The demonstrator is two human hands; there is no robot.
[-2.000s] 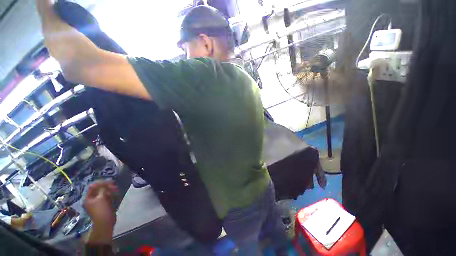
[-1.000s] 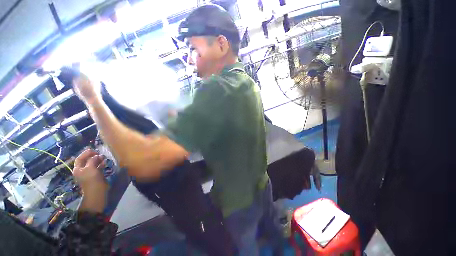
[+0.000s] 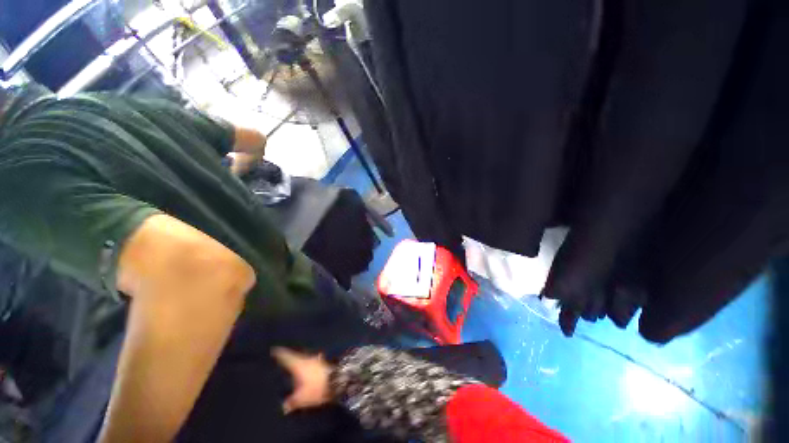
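A black garment (image 3: 238,376) spreads across the bottom centre, in front of the person in green. My right hand (image 3: 307,379) reaches in from the lower right in a grey patterned cuff and red sleeve. Its fingers are apart over the black cloth; whether they touch it is unclear because of blur. A black end of cloth (image 3: 476,359) shows beyond my forearm. My left hand is not in view.
A person in a green shirt (image 3: 173,173) stands close at left, one forearm hanging near the garment. A red stool (image 3: 445,311) with paper stands on the blue floor. Long dark garments (image 3: 519,112) hang at upper right. A dark-draped table (image 3: 333,225) is behind.
The view has swung right and down. The person's raised arm is now lowered, and the black garment lies low. The hand at lower left is gone; my right hand has come in.
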